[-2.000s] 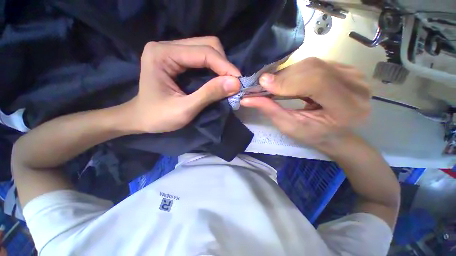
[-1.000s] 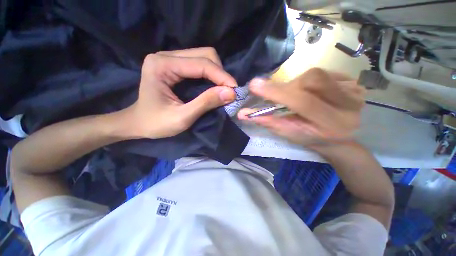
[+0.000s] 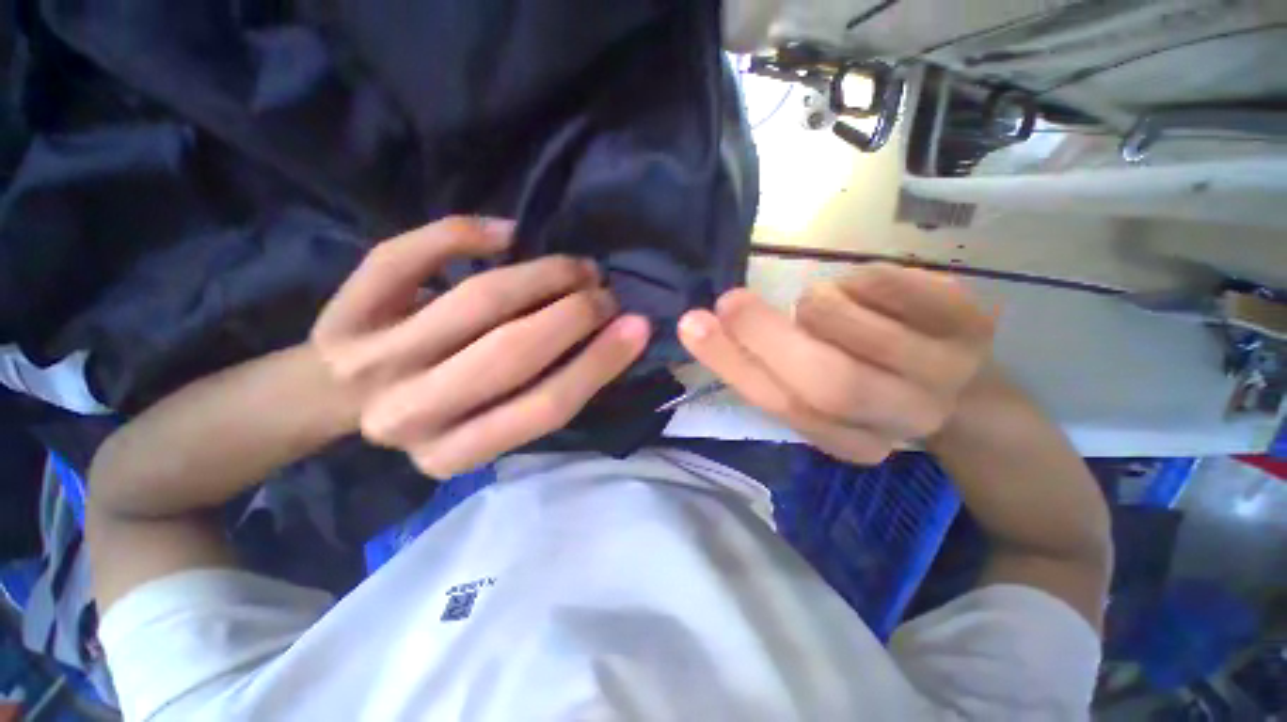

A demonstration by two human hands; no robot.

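Note:
A dark navy garment (image 3: 353, 127) fills the upper left and reaches down between my hands. My left hand (image 3: 480, 346) is on the garment, its fingers curled over the cloth and gripping it. My right hand (image 3: 847, 360) is at the garment's right edge, fingertips close to the cloth, with the fingers curled. The thin metal tip of thread snips (image 3: 687, 401) sticks out below my right fingers; the rest is hidden in the hand. A narrow fold shows in the cloth between the hands.
A cream sewing machine head (image 3: 1101, 85) spans the upper right, with metal parts beneath it. The pale machine bed (image 3: 1059, 381) lies right of and behind my right hand. Blue plastic crates (image 3: 903, 522) stand below the bed edge. White-grey cloth (image 3: 50, 378) shows at the far left.
The pinched light grey-blue patterned strip and dark pointed flap no longer show; smooth dark cloth lies between my hands. My left fingers have moved onto the cloth. The machine appears shifted left in view.

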